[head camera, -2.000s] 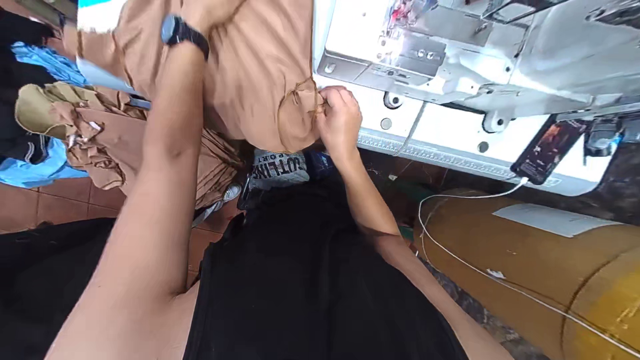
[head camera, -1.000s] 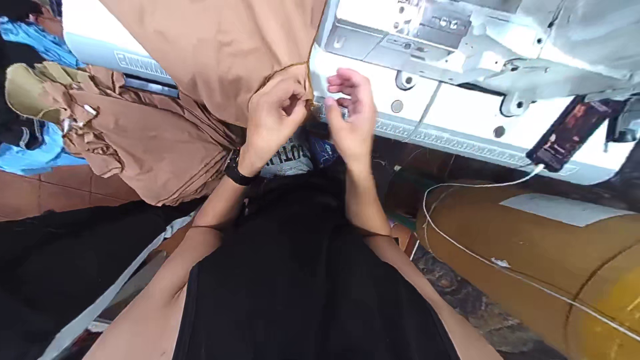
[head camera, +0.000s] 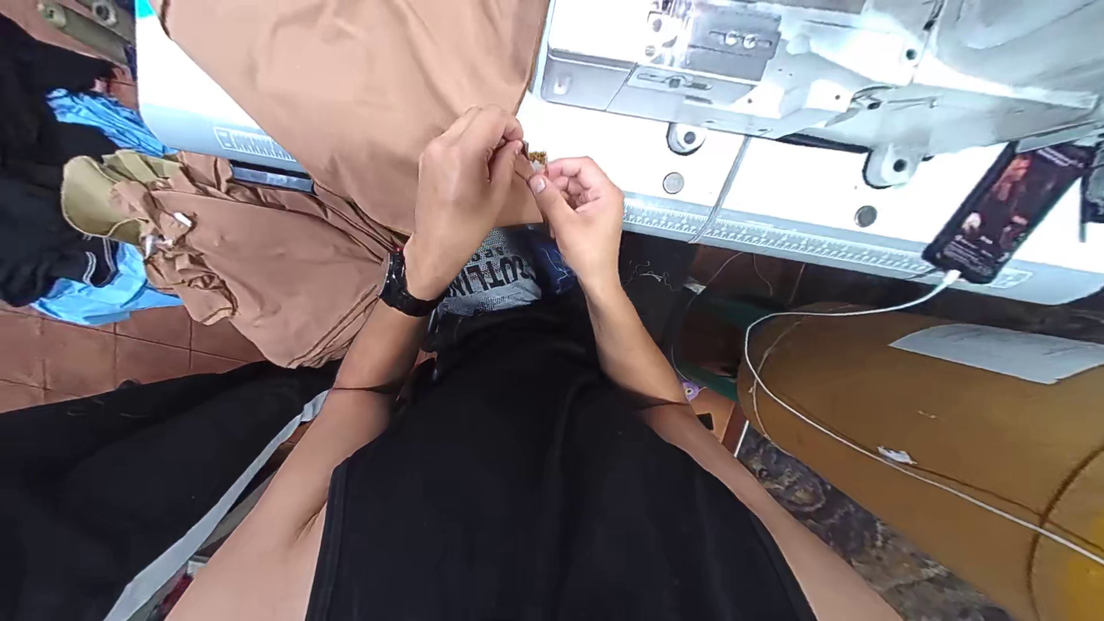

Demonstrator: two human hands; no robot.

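Observation:
A large piece of brown fabric (head camera: 345,95) lies over the left part of the sewing machine table (head camera: 690,185), its lower corner reaching the front edge. At that corner my left hand (head camera: 466,181) pinches the fabric's edge between thumb and fingers. Close beside it, my right hand (head camera: 588,211) holds the same edge with thumb and curled fingers. A small brown and gold patterned bit (head camera: 538,159) shows between the fingertips; what it is cannot be told. The metal bed of the sewing machine (head camera: 733,52) stands to the upper right of both hands.
A heap of brown garment pieces (head camera: 285,267) hangs left of my left hand, with blue plastic (head camera: 112,280) beyond it. A phone (head camera: 1009,211) on a white cable (head camera: 828,440) rests at the table's right. Below it stands a large brown rounded container (head camera: 931,414).
My left hand, farther up on the fabric two seconds ago, is now beside my right hand. The right hand was apart from the fabric one second ago and now grips its edge.

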